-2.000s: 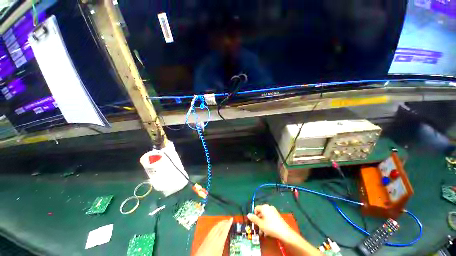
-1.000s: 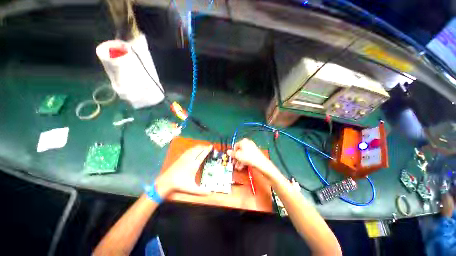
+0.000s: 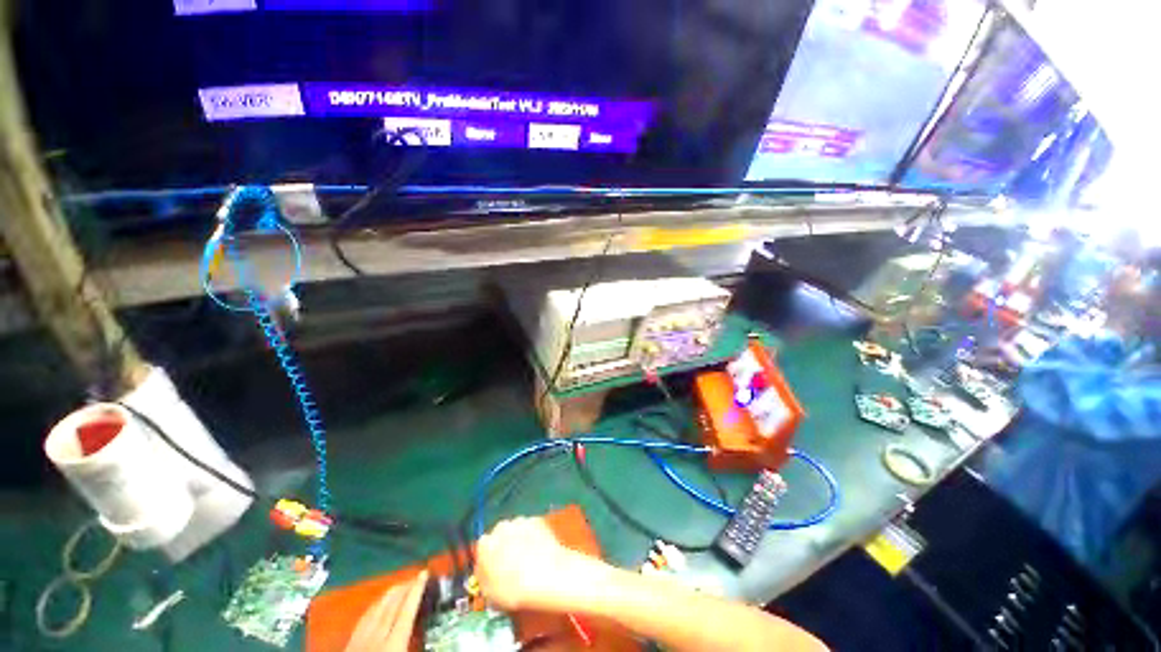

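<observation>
A green-white circuit board (image 3: pixel 469 632) lies on the orange-brown fixture base (image 3: pixel 337 609) at the bottom, partly cut off by the picture's edge. My left hand (image 3: pixel 392 616) lies along the board's left side, its lower part out of the picture. My right hand (image 3: pixel 520 566) is at the board's top right, by the connectors where the blue cable (image 3: pixel 494 474) comes in. Its fingers are bent together, and I cannot tell what they hold. A thin red piece (image 3: pixel 581 629) lies on the base beside my right forearm.
Another circuit board (image 3: pixel 273 599) and a red-yellow plug (image 3: pixel 301 517) lie left. A white roll (image 3: pixel 115 466) stands by the post. An oscilloscope (image 3: pixel 637 329), orange switch box (image 3: pixel 751 405) and remote control (image 3: pixel 754 517) are right. A person in blue (image 3: pixel 1082 446) is far right. Screens are above.
The view has tilted up and turned right, bringing the screens back in. The screen above the bench, dark two seconds ago, shows a purple menu. Both hands remain at the board.
</observation>
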